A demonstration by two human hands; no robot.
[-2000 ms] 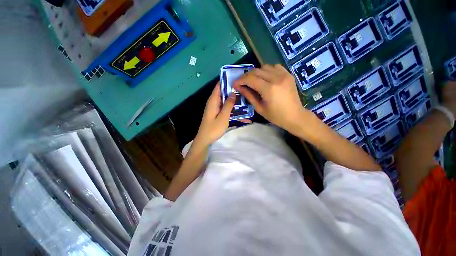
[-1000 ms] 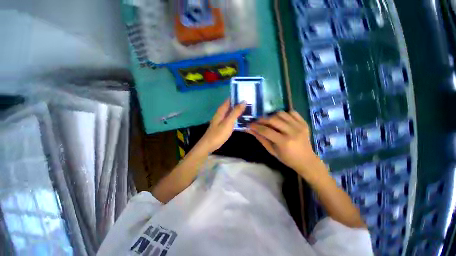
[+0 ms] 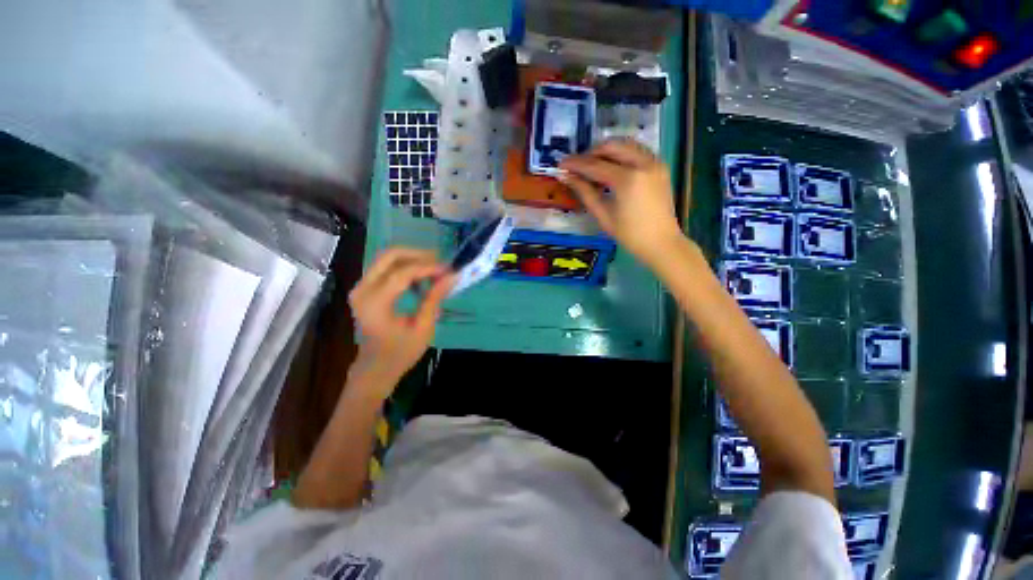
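A phone housing [image 3: 561, 122] lies on the orange fixture [image 3: 532, 188] under the press. My right hand [image 3: 626, 193] is at its lower edge, with thumb and fingertips pinching that edge. My left hand [image 3: 397, 308] holds a second phone housing [image 3: 481, 255] by its lower end, tilted, in front of the blue control panel [image 3: 587, 258]. The silver base plate [image 3: 462, 147] with rows of holes lies under the fixture.
Dark clamps [image 3: 498, 77] flank the fixture. A grid of black squares [image 3: 410, 159] lies left of it. Trays of housings [image 3: 757, 233] are on the right, stacked trays [image 3: 187, 340] on the left. A machine control box [image 3: 906, 34] hangs at upper right.
My hands have separated. My left hand has moved left, holding a housing. My right hand has moved up to the housing on the orange fixture. The view has shifted, showing more of the press.
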